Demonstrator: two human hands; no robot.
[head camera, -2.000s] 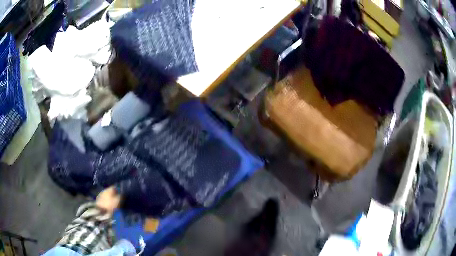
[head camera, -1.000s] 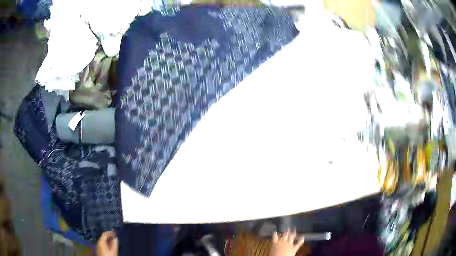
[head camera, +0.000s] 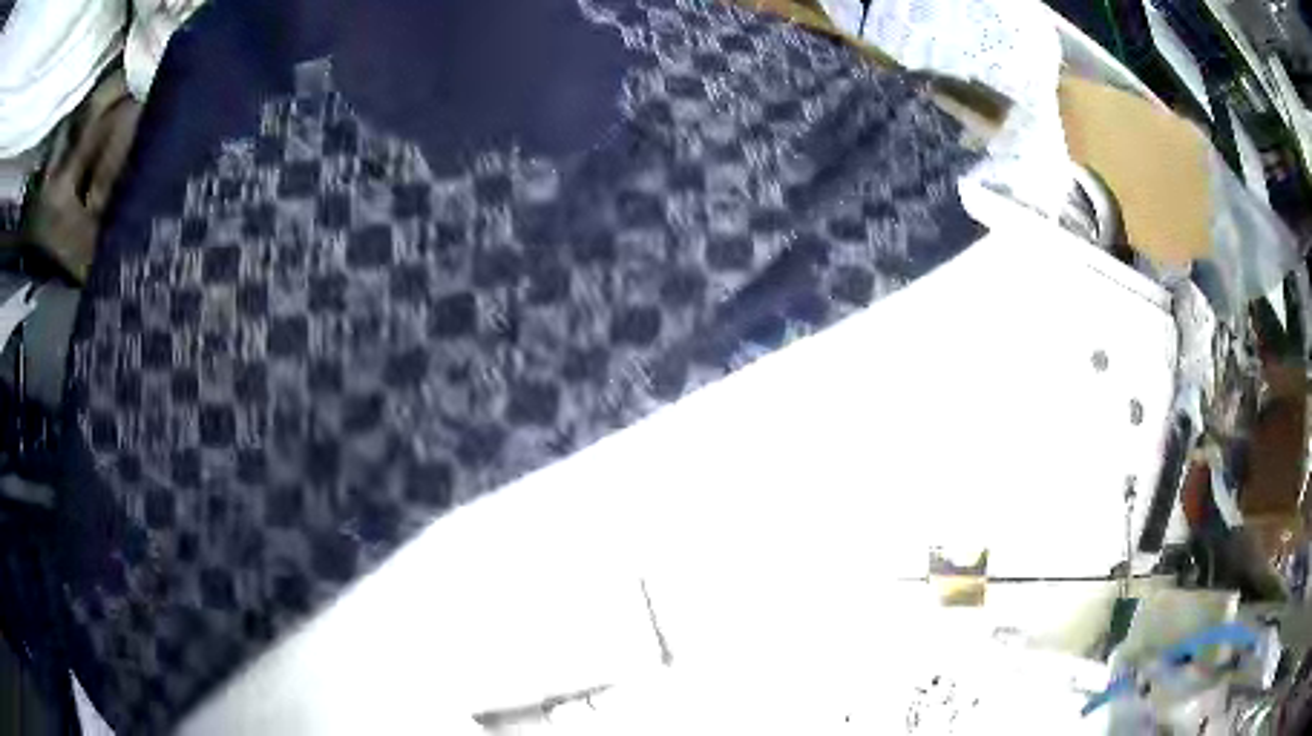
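A navy cloth (head camera: 475, 302) with a pale checked print lies spread over the left and upper part of the white table (head camera: 777, 489). Its lower edge runs diagonally across the view. A thin dark line-like item (head camera: 656, 621) and a narrow dark strip (head camera: 544, 707) lie on the table near the bottom of the view. Neither of my hands is in the picture.
The white sewing machine (head camera: 1079, 345) stands at the right, with a small yellowish piece (head camera: 960, 575) near it. A blue hose or cord (head camera: 1180, 661) is at the lower right. White cloth (head camera: 51, 72) is at the upper left, and a tan piece (head camera: 1140, 166) at the upper right.
The view has moved in closer over the table and the checked cloth, which now fills more of the picture. Both hands, seen at the bottom edge before, are out of view.
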